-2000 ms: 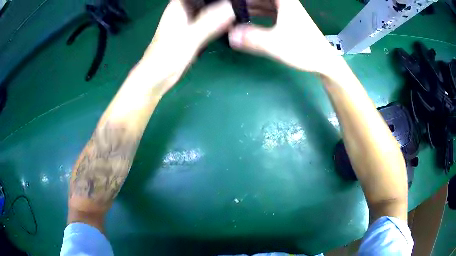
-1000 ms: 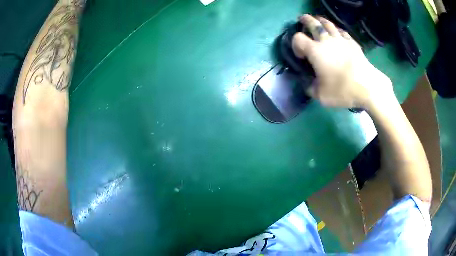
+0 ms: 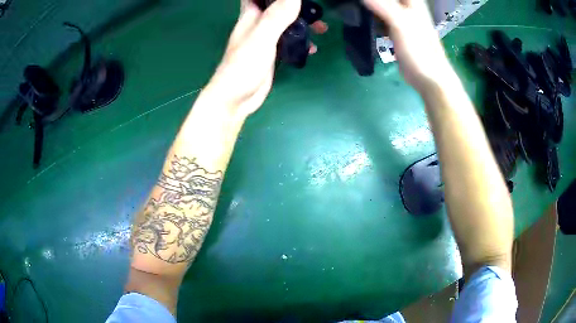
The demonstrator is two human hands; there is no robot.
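Note:
My left hand (image 3: 268, 38) is at the top edge of the view, closed around a black part (image 3: 295, 45) with a rounded lug; its fingertips show to the right of the part. My right hand (image 3: 401, 28) is at the top, right of it, blurred and partly cut off. It holds a dark flat piece (image 3: 360, 47) that hangs down from the fingers. The two dark pieces show apart from each other; their upper ends are out of the picture.
Black strap assemblies (image 3: 98, 85) lie at the upper left. A tangled black parts pile (image 3: 527, 94) lies at the right. A rounded pad plate (image 3: 422, 186) lies beside my right forearm. A pale metal post (image 3: 458, 14) stands top right. A cardboard box (image 3: 534, 271) is below the bench edge.
My right hand has moved from the pad plates at the right up to the top centre with a dark piece. My left hand has come into view holding a black part.

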